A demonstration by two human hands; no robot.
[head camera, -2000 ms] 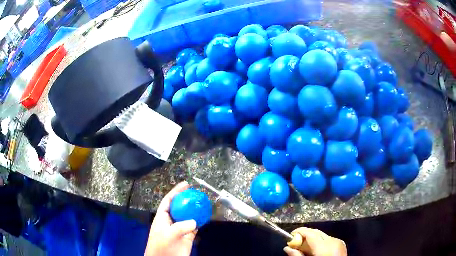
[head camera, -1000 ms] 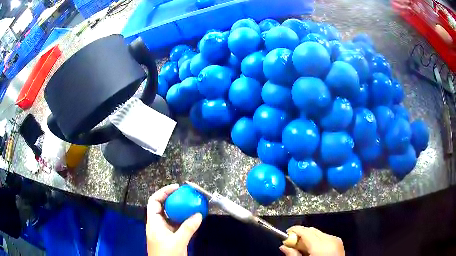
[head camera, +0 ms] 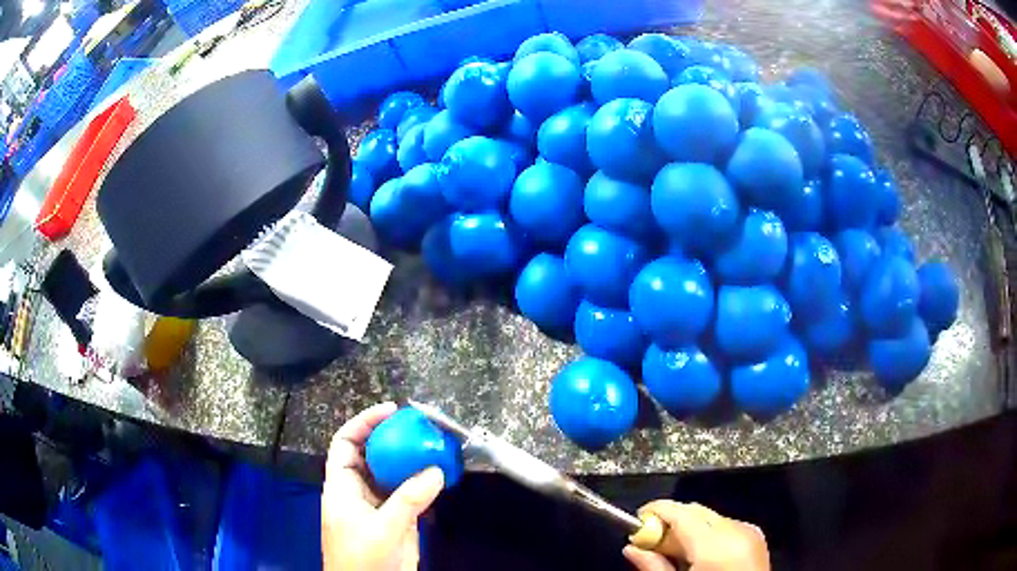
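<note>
My left hand (head camera: 374, 502) holds a glossy blue ball (head camera: 413, 449) in front of the bench's front edge, thumb on its near right side. My right hand (head camera: 703, 539) grips the short pale wooden handle of a long silvery wax knife (head camera: 535, 471). The blade points up and left, and its tip lies at the upper right of the held ball; whether it touches is hard to tell. A large pile of blue balls (head camera: 672, 299) lies on the bench, with one ball (head camera: 593, 403) at its near edge.
A black drum (head camera: 206, 184) with a white ridged flap (head camera: 321, 276) stands left of the pile. A blue tray (head camera: 446, 47) lies behind. A narrow orange-red tray (head camera: 84, 167) is far left, a red tray (head camera: 959, 67) far right. Spare tools (head camera: 996, 240) lie at right.
Since two seconds ago, the blade tip has come to the top of the held ball, and the left hand has turned around the ball. In the last second there is little change.
</note>
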